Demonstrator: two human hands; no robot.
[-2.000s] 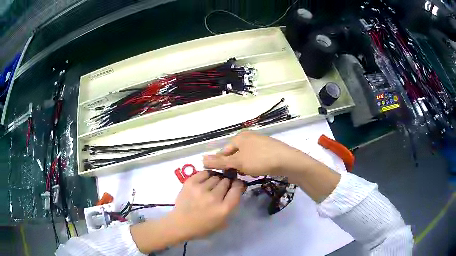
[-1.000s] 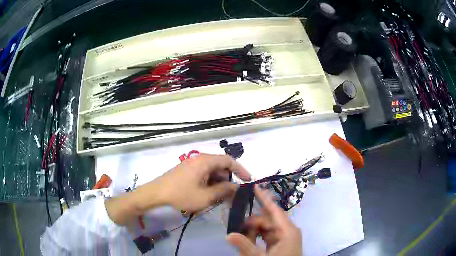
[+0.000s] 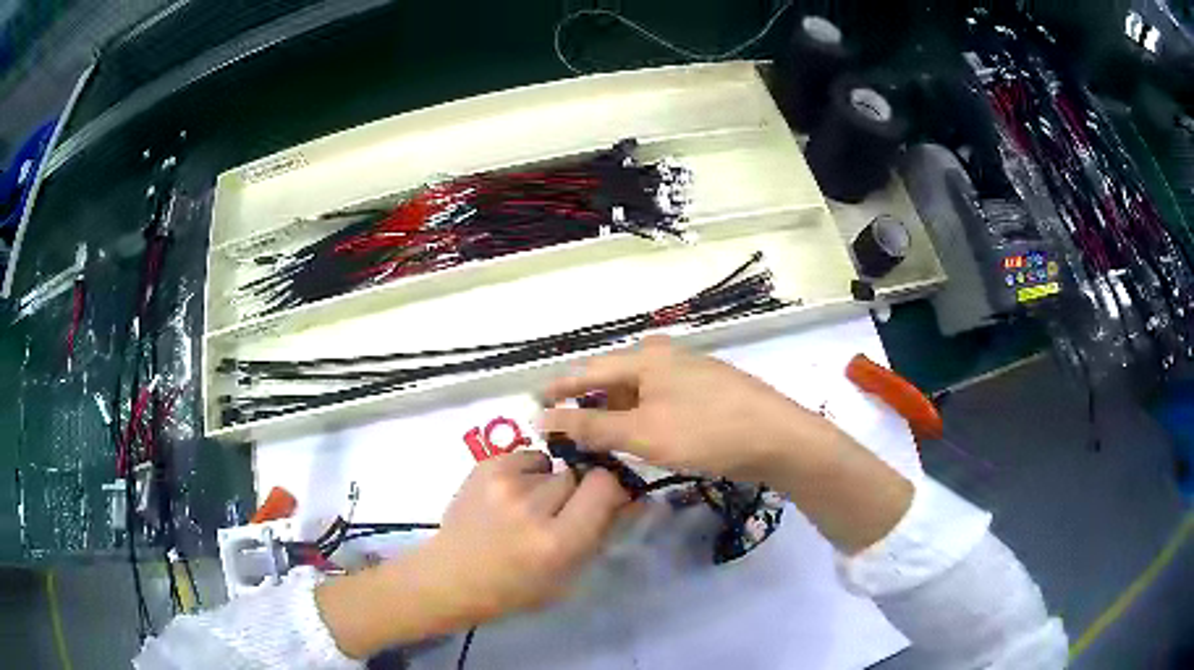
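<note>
A wire harness (image 3: 681, 487) lies across the white sheet, its middle in my hands. My left hand (image 3: 524, 530) is closed on the harness from the left. My right hand (image 3: 681, 412) is above it, with thumb and fingers at a small black part (image 3: 563, 448) on the harness. My fingers hide much of this part. The tape roll cannot be made out. A bunch of connectors (image 3: 746, 526) lies right of my hands. A white connector housing (image 3: 253, 560) with black and red wires lies at the sheet's left edge.
A cream compartment tray (image 3: 524, 382) holds red and black leads (image 3: 498, 216) and long black cables (image 3: 524, 347). A red ring-shaped piece (image 3: 498, 437) lies before it. Orange clamps (image 3: 896, 395) sit at both sheet edges. Tape rolls (image 3: 858, 124) and a grey device (image 3: 962, 249) stand right.
One second ago my right hand held a black tape roll low, beside the harness; now it is up at the harness over my left hand. My left hand has closed on the harness.
</note>
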